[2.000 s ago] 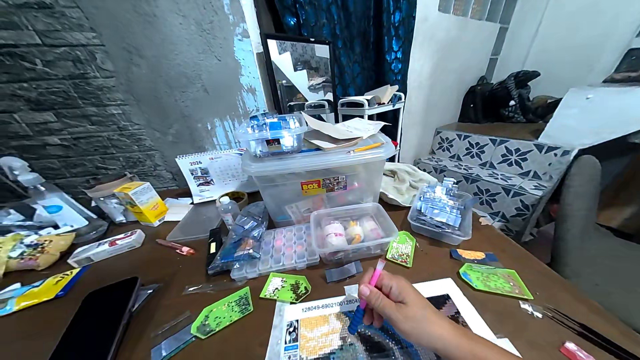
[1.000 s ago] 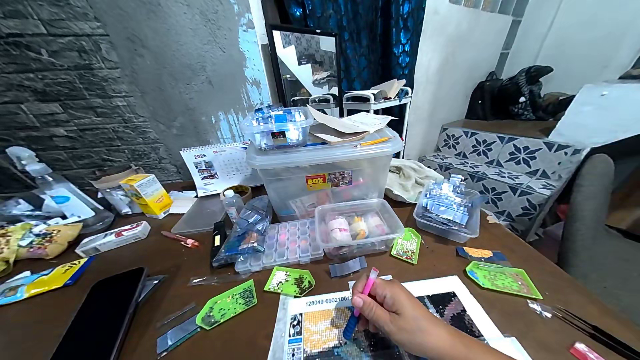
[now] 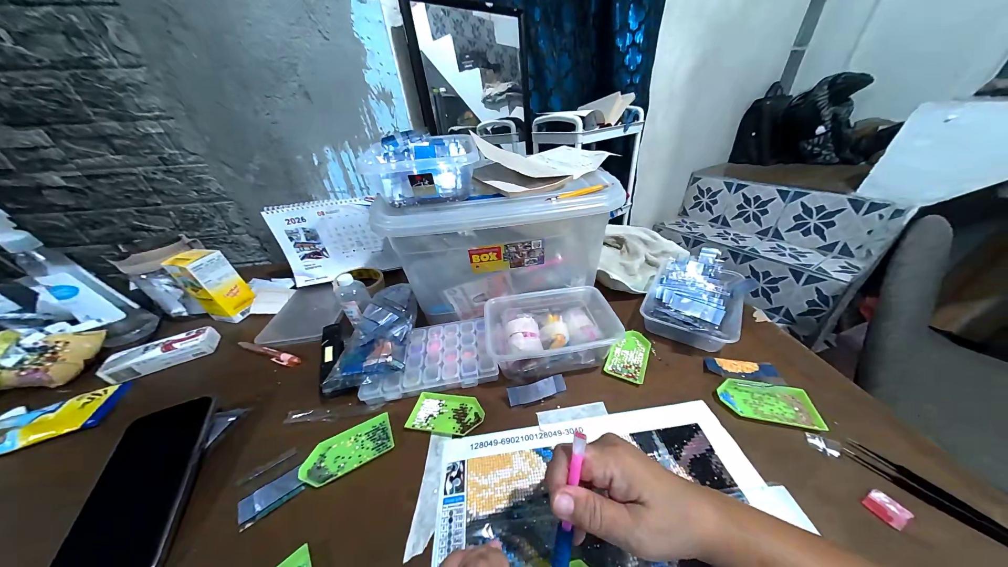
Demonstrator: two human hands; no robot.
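Note:
My right hand [image 3: 622, 496] grips a pink and blue diamond-painting pen [image 3: 576, 465] over a partly beaded diamond-painting canvas [image 3: 504, 484]. At the bottom edge, fingertips of my left hand [image 3: 476, 556] touch or hover near the canvas's lower left; whether they hold anything is hidden. A sliver of green shows under the pen. Green bead trays lie around the canvas: one at left [image 3: 347, 449], one above its corner [image 3: 445, 413], one beyond it [image 3: 628, 357] and one at right [image 3: 772, 403]. Another tray edge [image 3: 297, 557] shows at the bottom.
A black phone [image 3: 134, 484] lies at left. Behind the canvas are a bead organizer [image 3: 449, 354], a plastic tub of wrapped items [image 3: 555, 327] and a large lidded box [image 3: 496, 252]. A tub of packets [image 3: 693, 303] is right of them; black tweezers [image 3: 929, 488] lie at far right.
Fingertips of my left hand have come into view at the bottom edge. My right hand, still holding the pen, is lower in the view. A green tray edge now shows at the bottom left.

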